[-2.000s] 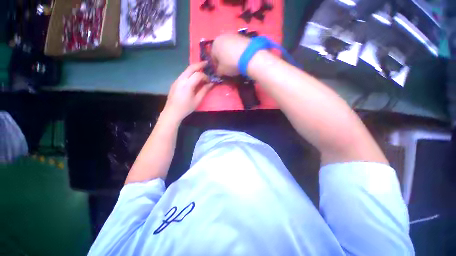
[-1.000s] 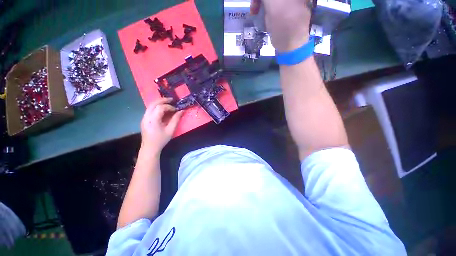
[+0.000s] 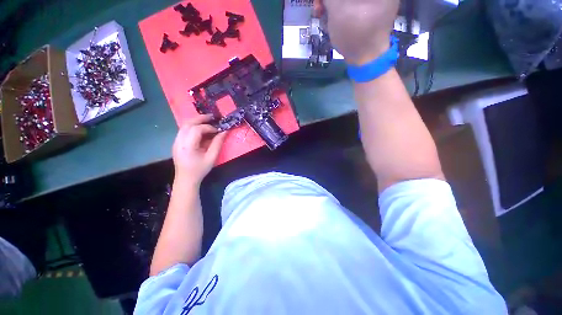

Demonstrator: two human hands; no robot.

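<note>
A black housing assembly [image 3: 246, 86] with a square opening lies on the pink-red work mat [image 3: 169, 55], its stubby grip-like arm [image 3: 266, 129] pointing towards me. My left hand [image 3: 197, 144] has thumb and fingertips closed on the housing's near left corner. My right hand [image 3: 362, 27], with a blue band [image 3: 374, 66] on the wrist, is raised over the screw feeders [image 3: 302, 37] at the top edge. Its fingers are partly cut off by the picture's edge, so what it holds cannot be told.
Several small black brackets [image 3: 196, 23] lie at the mat's far end. To the left are a white tray [image 3: 132, 92] of small metal parts and a brown box [image 3: 65, 111] of red-silver parts. A clear plastic bag [image 3: 524, 31] is at the upper right.
My right hand has left the housing and moved up right to the feeders. My left hand stays at the housing. The view has turned, and the feeders' white boxes now show.
</note>
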